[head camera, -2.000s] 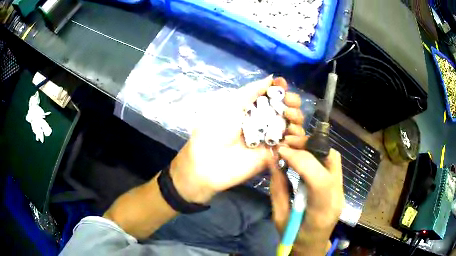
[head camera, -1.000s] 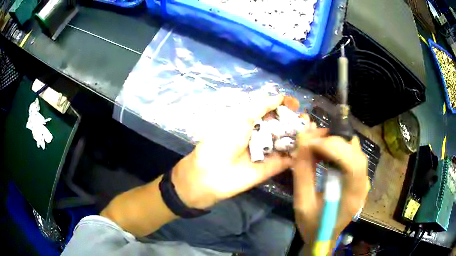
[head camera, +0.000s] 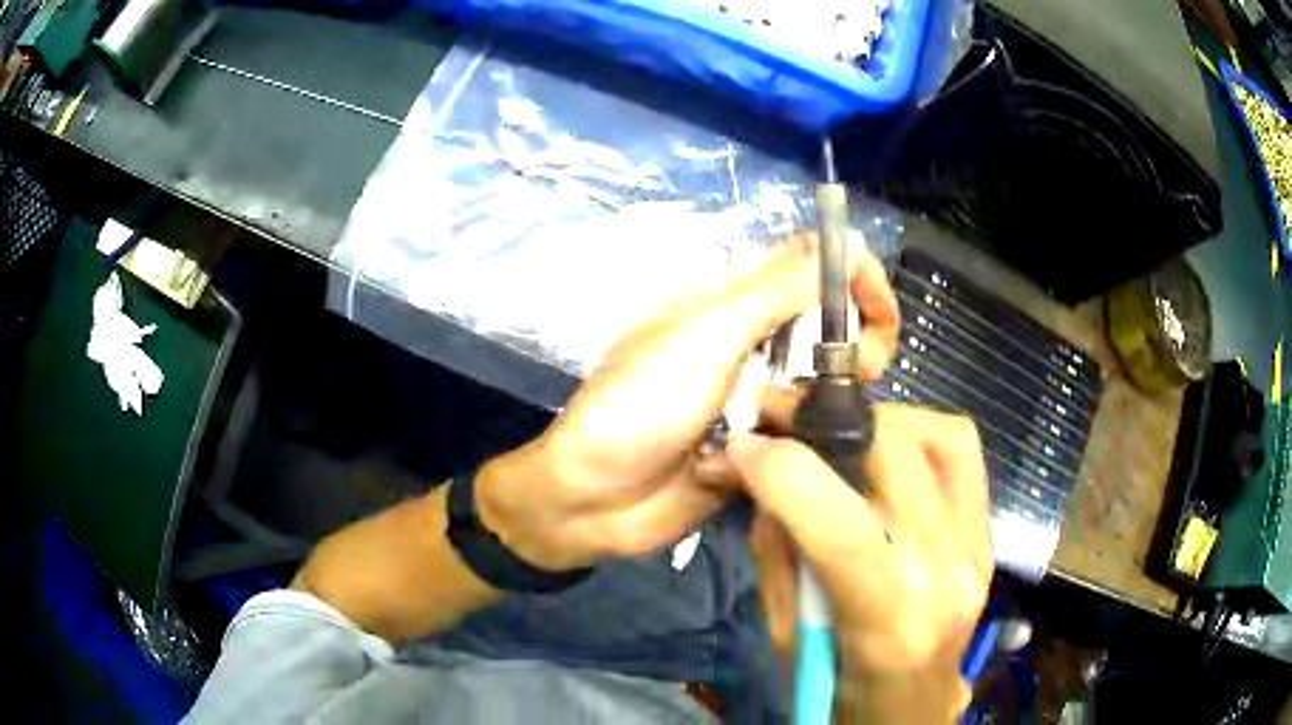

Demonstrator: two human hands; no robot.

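My left hand (head camera: 645, 411) is cupped, palm up, around several small white pieces (head camera: 748, 390), now mostly hidden by the fingers and the iron. My right hand (head camera: 886, 545) holds the soldering iron (head camera: 833, 319), its metal tip pointing up toward the blue tray, and its fingertips reach into the left palm at the white pieces. Black circuit strips (head camera: 992, 383) with small white print lie side by side to the right of and behind the hands.
A clear plastic bag (head camera: 567, 198) lies left of and under the left hand. A blue tray (head camera: 836, 88) of white pieces is behind. A black fume extractor (head camera: 1063, 156), round tin (head camera: 1159, 323) and green box (head camera: 1261, 510) stand at right.
My left hand has closed more around the white pieces, which showed openly before. My right hand and the iron moved right, then back left over the palm. More of the strips now shows.
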